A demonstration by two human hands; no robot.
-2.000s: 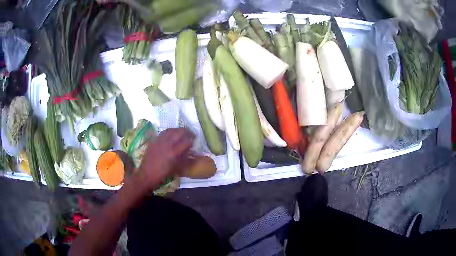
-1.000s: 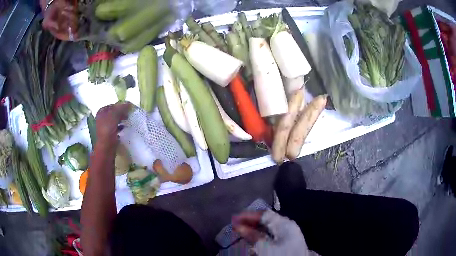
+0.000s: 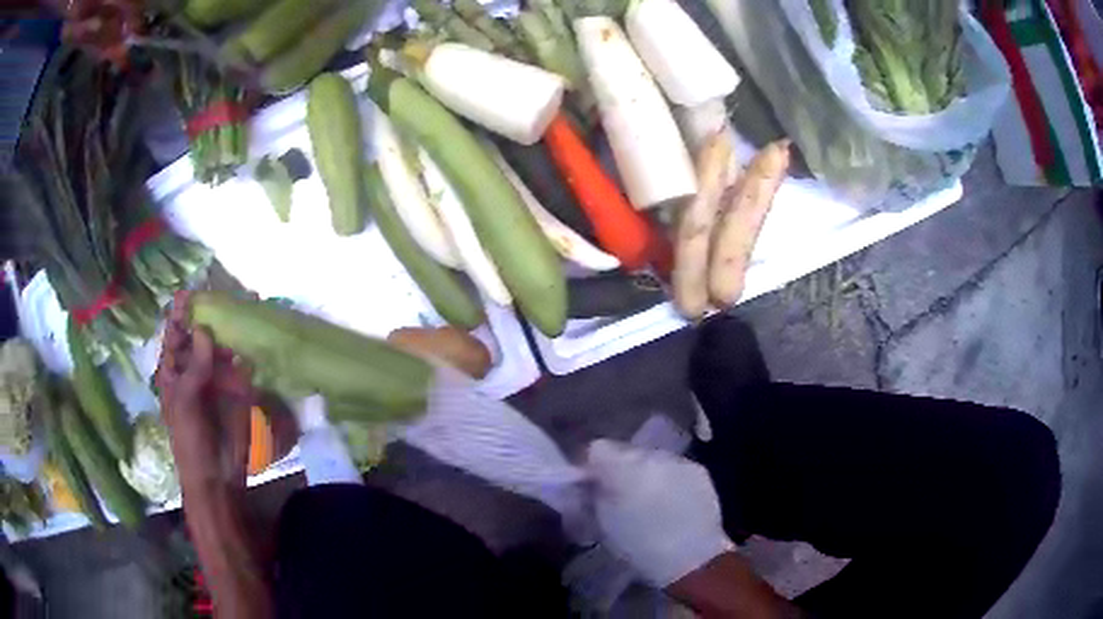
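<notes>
A short, thick pale green zucchini (image 3: 315,359) lies across the front left, tilted down to the right. My bare left hand (image 3: 206,393) is at its left end and holds it. A white foam netting sleeve (image 3: 496,438) meets the zucchini's right end and seems to cover its tip. My right hand (image 3: 663,510), in a white glove, grips the sleeve's other end; its fingertips are hard to make out.
White foam trays (image 3: 847,230) hold daikon (image 3: 635,115), a carrot (image 3: 599,200), a long green gourd (image 3: 484,206) and bunched greens (image 3: 218,127). A clear bag of greens (image 3: 907,55) is upper right. Several green gourds (image 3: 284,36) are at the top left edge. My dark-clothed legs (image 3: 895,484) are below.
My left hand has come back from the tray's middle and now holds a zucchini. My gloved right hand has moved slightly right and up, with the netting now stretched between the hands.
</notes>
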